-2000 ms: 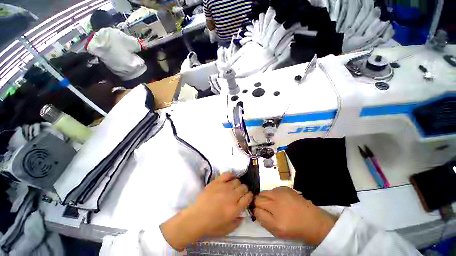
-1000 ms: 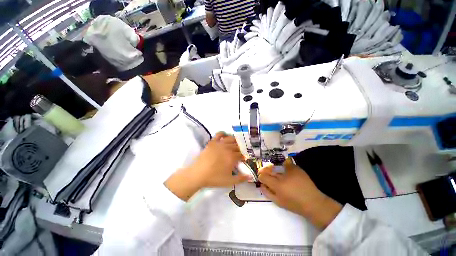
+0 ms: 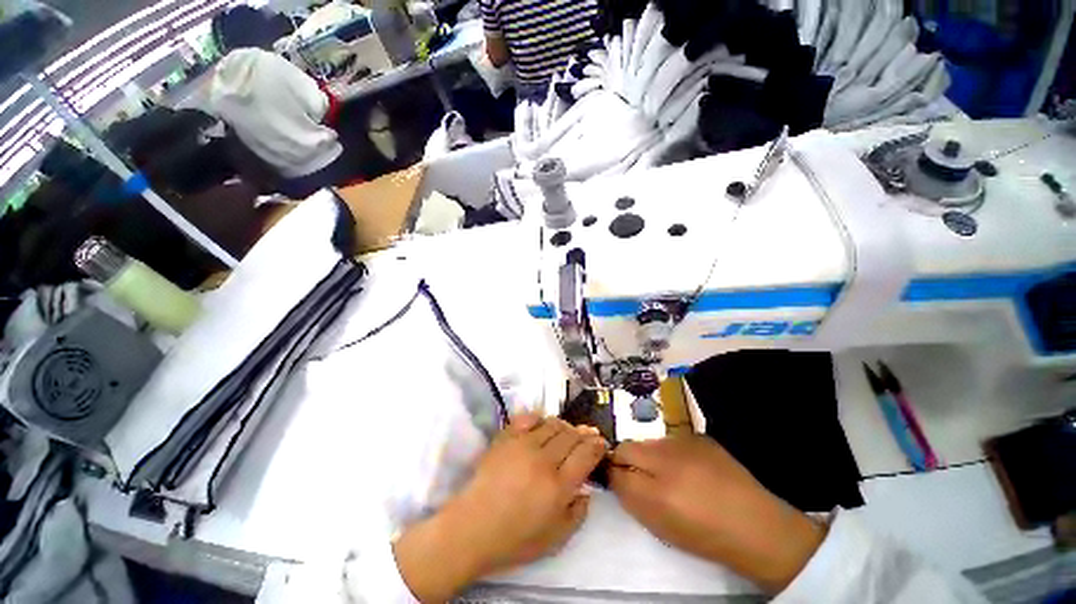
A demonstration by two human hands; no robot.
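A small black fabric piece [image 3: 589, 411] lies under the presser foot of the white sewing machine [image 3: 708, 266]. My left hand [image 3: 519, 490] presses on the fabric just in front and left of the foot. My right hand [image 3: 684, 496] pinches the near end of the black piece, its fingertips touching my left fingers. The white garment panel [image 3: 401, 407] with a thin black edge spreads left of the needle and runs under my left hand. A tan block [image 3: 676, 407] stands right of the foot. A stack of black pieces [image 3: 773, 425] lies right of it.
Folded white panels with black edges [image 3: 254, 354] lie at the left, beside a grey fan box [image 3: 77, 375] and a pale green bottle [image 3: 153, 293]. Blue and pink pens [image 3: 903, 419] and a dark phone [image 3: 1038, 472] lie right. White and black bundles [image 3: 637, 112] and people are behind the machine.
Both hands have moved down, from close at the foot to the fabric in front of it. The black piece now shows under the foot, and the tan block is uncovered.
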